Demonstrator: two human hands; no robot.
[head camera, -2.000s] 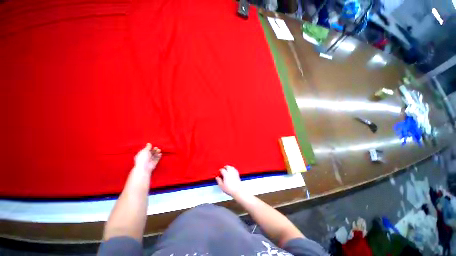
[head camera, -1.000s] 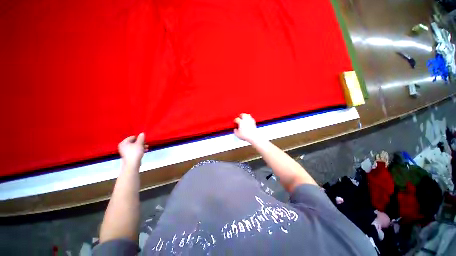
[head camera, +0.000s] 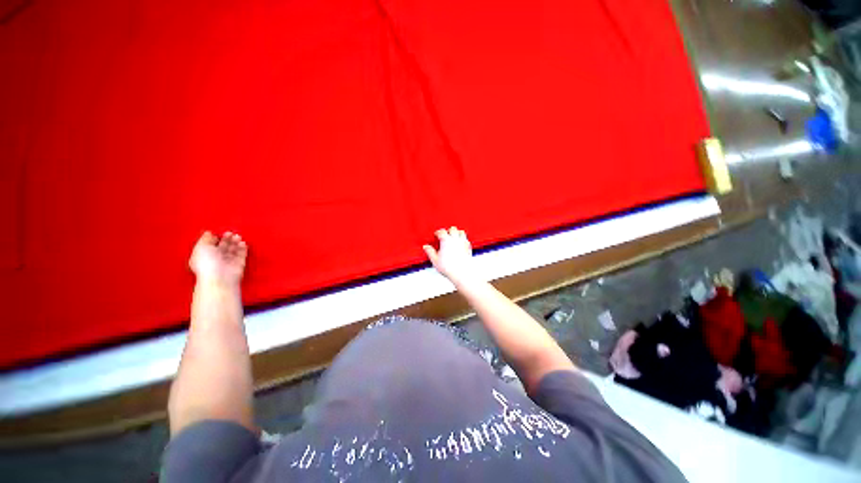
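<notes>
The red fabric ply (head camera: 321, 123) covers most of the table, with a few creases running through its middle. Its near edge lies above a dark blue line and a white strip (head camera: 312, 319). My left hand (head camera: 219, 257) is over the red fabric a little in from the near edge, palm turned partly up, fingers loosely curled, holding nothing visible. My right hand (head camera: 450, 253) is at the near fabric edge, fingers spread on the red, holding nothing visible. The yellow weight block (head camera: 716, 166) stands at the near right corner of the fabric.
The brown table (head camera: 746, 113) extends right, with black-handled shears (head camera: 777, 119), a small box (head camera: 785, 169) and blue scraps (head camera: 822, 130). Mixed offcuts (head camera: 724, 324) lie on the grey floor. A white surface (head camera: 717, 439) shows at lower right.
The view has shifted left along the table. My left hand has moved from the near edge farther in over the fabric and opened. My right hand's fingers have spread.
</notes>
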